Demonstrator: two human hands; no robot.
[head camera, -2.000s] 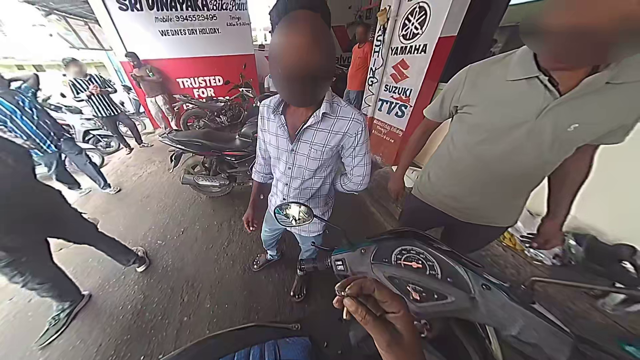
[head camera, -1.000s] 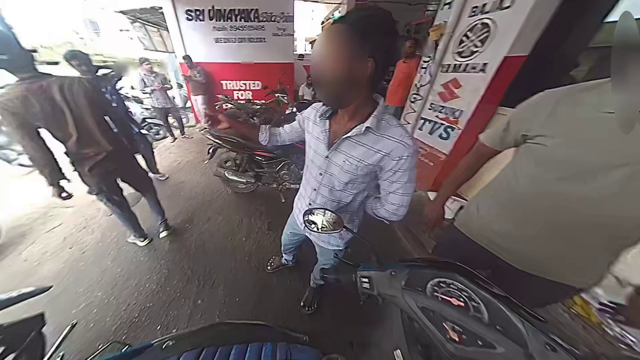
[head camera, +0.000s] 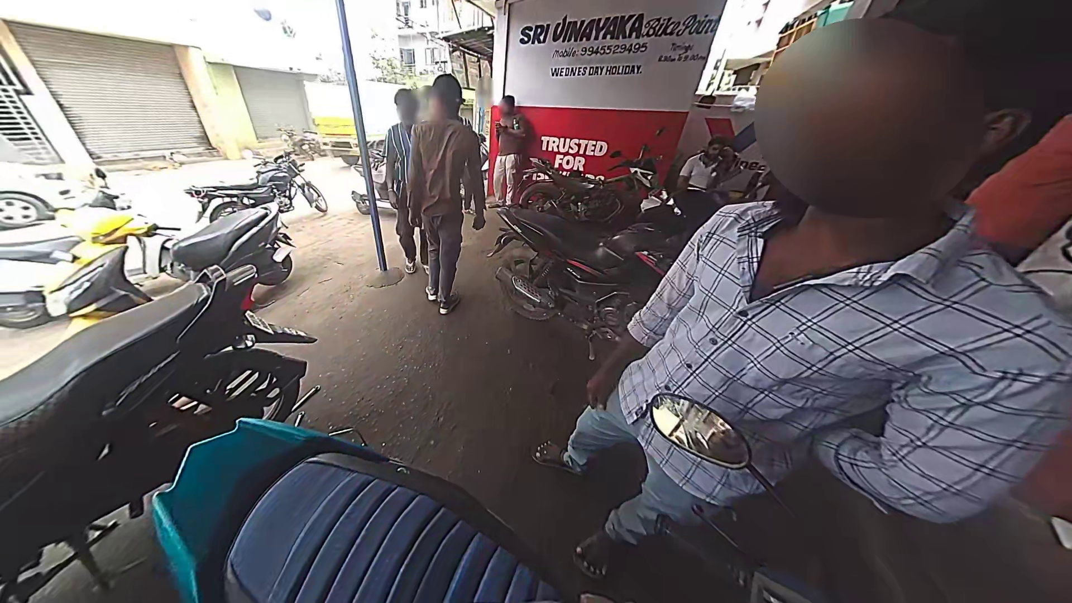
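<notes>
Neither of my hands shows clearly in the head view; a small skin-toned patch at the bottom edge is too little to identify. Below me is a ribbed blue scooter seat (head camera: 377, 536) with a teal rear body panel (head camera: 188, 519). A round rear-view mirror (head camera: 700, 430) on a thin stalk rises at the right of the seat. Just beyond the mirror stands a person in a checked shirt (head camera: 837, 360), one arm hanging down and the other bent behind the body.
A black motorcycle seat (head camera: 92, 368) lies close on the left. Parked motorcycles (head camera: 578, 268) stand beyond the person, before a painted red and white wall (head camera: 603, 92). A blue pole (head camera: 362, 134) rises near a person in a brown shirt (head camera: 448, 176). Scooters (head camera: 109, 260) are parked left.
The view has swung far left, taking the dashboard out of sight. The hand seen near the handlebar two seconds ago is gone. The checked-shirt person's raised arm is lowered.
</notes>
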